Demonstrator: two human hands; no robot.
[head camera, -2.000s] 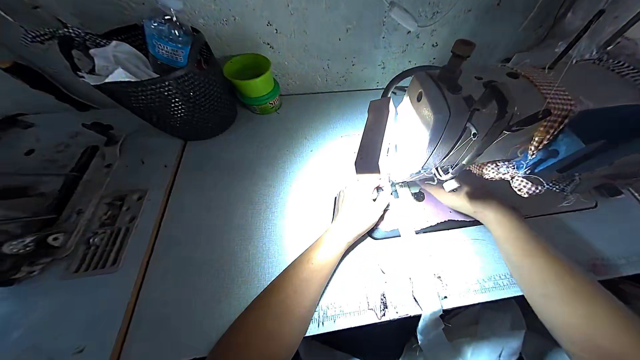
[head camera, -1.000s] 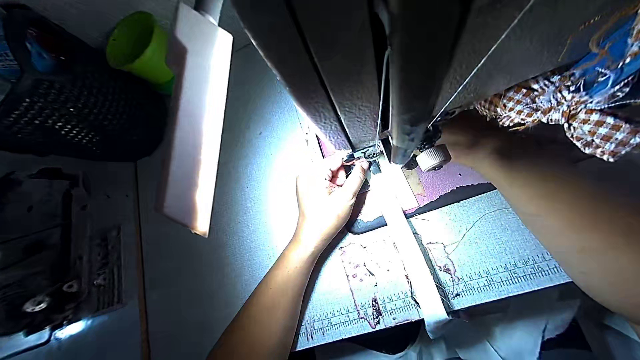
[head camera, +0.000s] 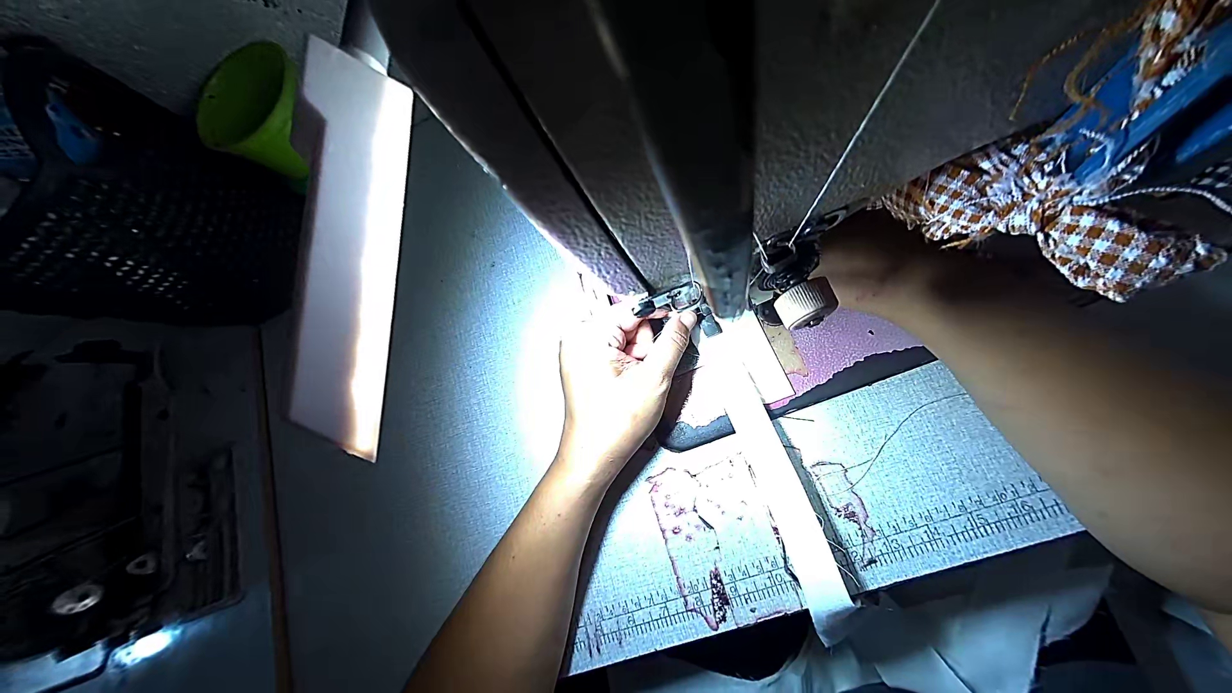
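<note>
The head of a sewing machine (head camera: 616, 125) fills the top middle. My left hand (head camera: 621, 371) is at the needle area, thumb and fingers pinching a small metal part (head camera: 669, 300) beside the presser foot. From under the machine head a white fabric strip (head camera: 794, 505) runs down over the table edge. My right hand (head camera: 857, 265) reaches behind the machine head, right of a knurled tension knob (head camera: 807, 303); its fingers are hidden. A white thread (head camera: 866, 125) slants down to the tension part near the knob.
A flat lamp-like panel (head camera: 351, 250) hangs left of the machine. Behind it are a green cup (head camera: 248, 106) and a black basket (head camera: 106, 231). Brown checked cloth (head camera: 1049, 207) is tied at the right. A ruler tape (head camera: 934, 539) lines the table's front edge; white cloth (head camera: 972, 626) hangs below.
The view has moved much closer to the machine since the first frame. My left hand stays at the needle area, and my right hand has gone farther behind the machine head.
</note>
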